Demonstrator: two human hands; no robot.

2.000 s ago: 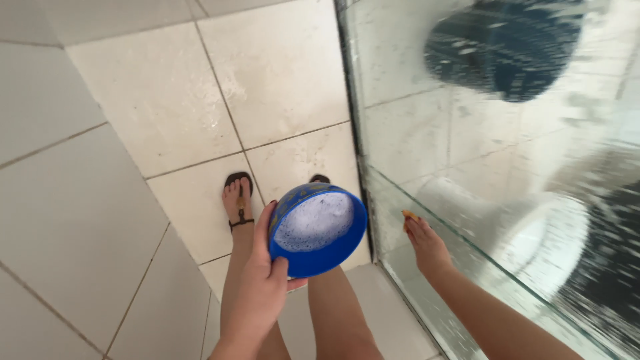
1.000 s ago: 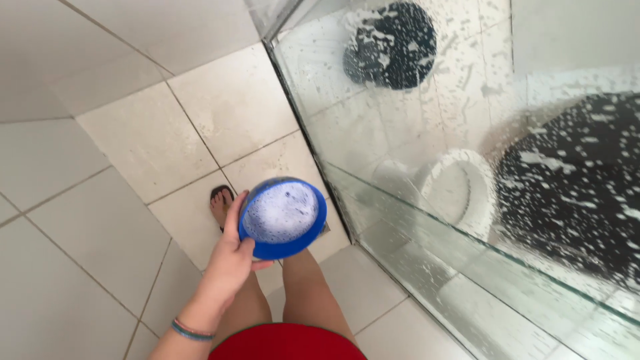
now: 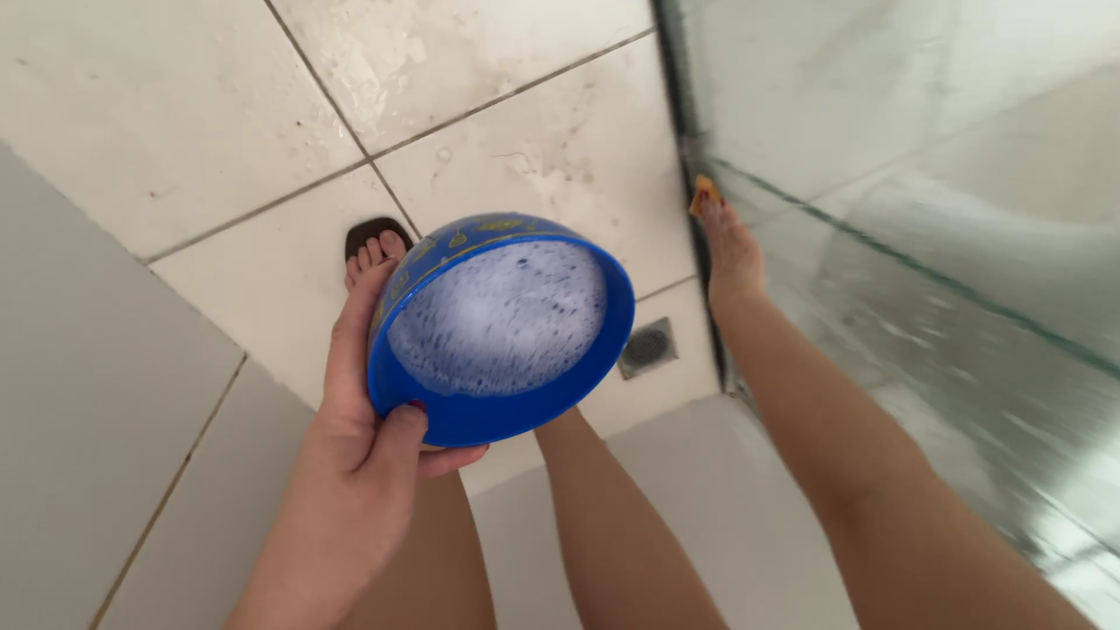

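Note:
My left hand (image 3: pixel 376 394) grips the rim and side of a blue plastic bowl (image 3: pixel 490 429), thumb inside the rim and fingers around the outside. White suds (image 3: pixel 507 315) with bubbles fill much of the bowl, which is tilted and has yellow drawings on its outer wall. To the right, my right hand (image 3: pixel 731 245) holds a small orange-yellow sponge (image 3: pixel 703 196) at its fingertips. That hand is low beside the glass shower panel (image 3: pixel 875 175), close to the panel's dark bottom edge.
Pale floor tiles (image 3: pixel 525 140) show wet patches. A square metal floor drain (image 3: pixel 649 348) lies right of the bowl, near the glass. My foot in a dark sandal (image 3: pixel 378 241) stands beyond the bowl. A tiled wall (image 3: pixel 114 332) rises on the left.
My right hand, out of view one second ago, is back in view with the sponge, low beside the glass. The bowl stays in my left hand. The view has shifted closer to the floor.

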